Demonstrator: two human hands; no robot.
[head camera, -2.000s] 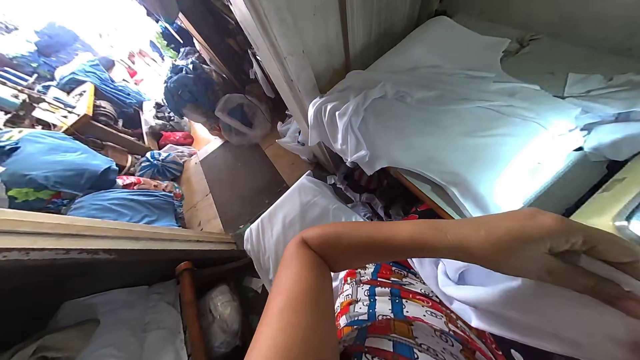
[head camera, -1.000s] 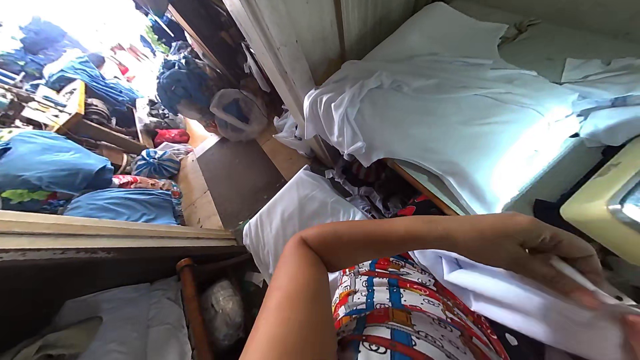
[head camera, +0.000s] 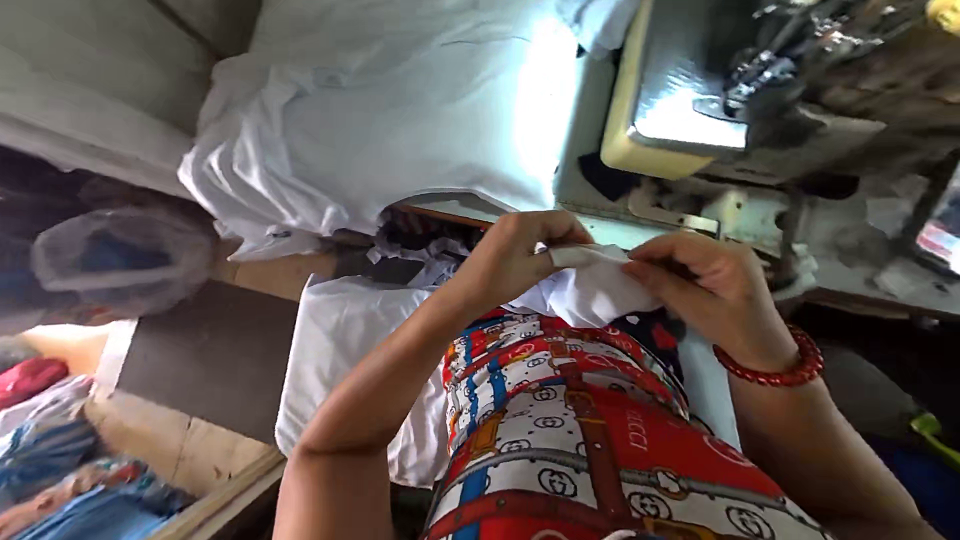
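Observation:
Both hands hold a piece of white fabric (head camera: 600, 292) above my lap, near the front edge of a sewing machine table. My left hand (head camera: 525, 244) pinches a folded edge of it between thumb and fingers. Close by on the right, my right hand (head camera: 694, 281), with a red beaded bracelet (head camera: 806, 364) at the wrist, grips the other side of the same edge. Just beyond the hands stands a cream sewing machine (head camera: 622, 142) with a shiny metal end plate. The fabric's lower part hangs in folds against my patterned red and white clothing (head camera: 555, 420).
White cloth (head camera: 405, 112) covers the surface at upper left and drapes over its edge. More white cloth (head camera: 352, 315) lies left of my lap. A clear plastic bag (head camera: 124, 259) is at far left, with blue fabric (head camera: 112, 514) on the floor below it.
The view has swung to the right, bringing the sewing machine and my right hand into fuller sight. My hands now pinch the white fabric's edge close together, with the fabric bunched between them.

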